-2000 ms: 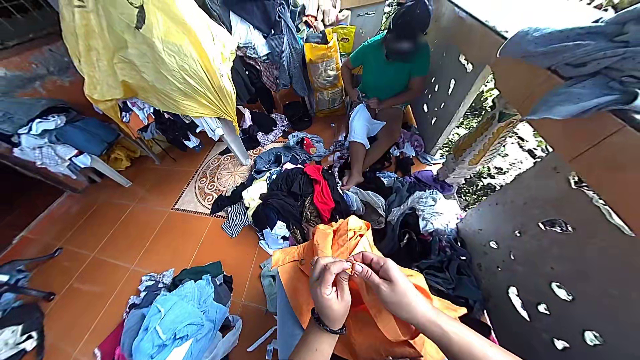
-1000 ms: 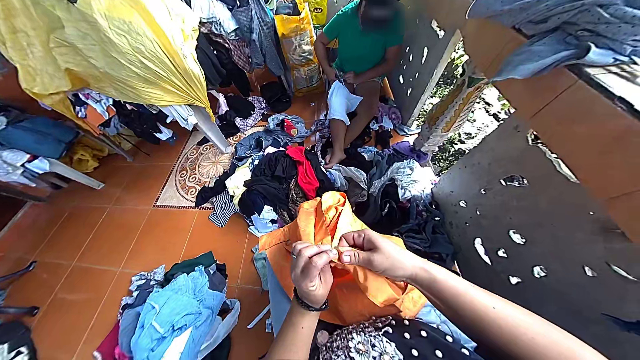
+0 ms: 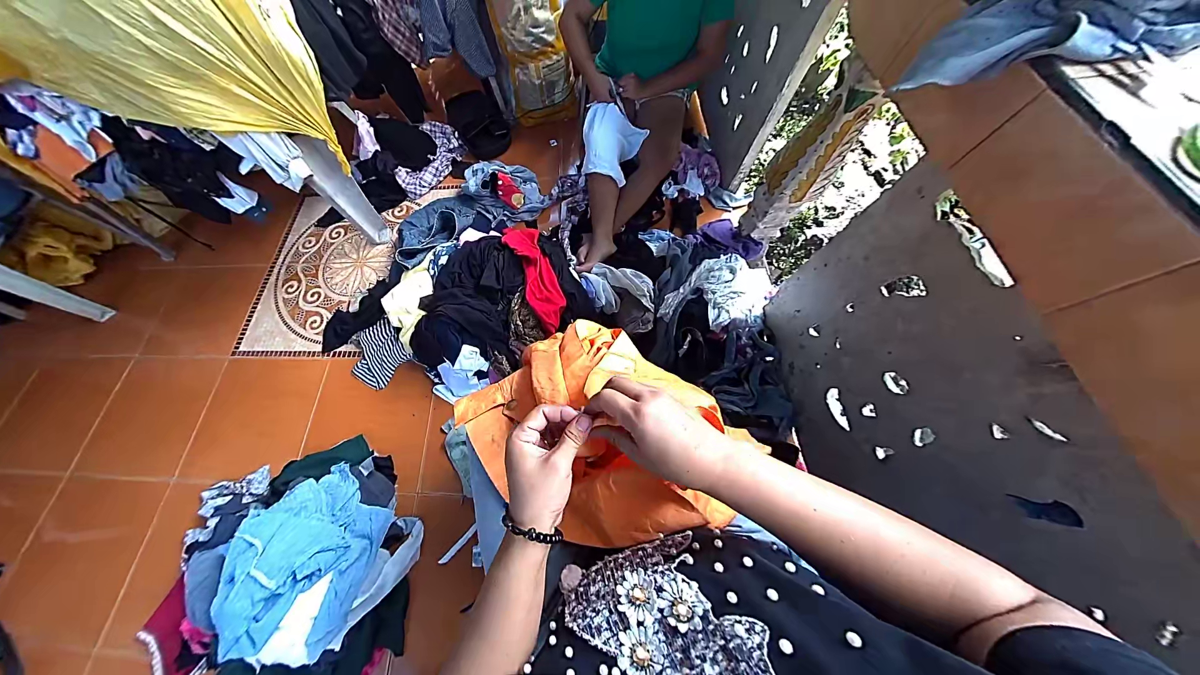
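Note:
An orange garment (image 3: 637, 506) lies spread over my lap, with its gathered upper part rising behind my hands. My left hand (image 3: 548, 459), with a black beaded bracelet at the wrist, pinches a small bit of it between thumb and fingers. My right hand (image 3: 652, 427) meets the left fingertips and pinches at the same spot. What exactly lies between the fingertips is too small to tell. Under the orange cloth, at its left edge, a light blue fabric (image 3: 489, 511) shows.
A mixed clothes heap (image 3: 478, 291) lies ahead, and a pile topped by a light blue garment (image 3: 295, 553) at lower left. Another person (image 3: 656, 47) sits beyond, holding white cloth (image 3: 609, 141). A perforated wall (image 3: 937, 375) stands right; a yellow cover (image 3: 187, 56) hangs upper left.
Both hands stay together at the orange garment, the fingers slightly rearranged. The view has tilted down, so the other person's head is out of frame.

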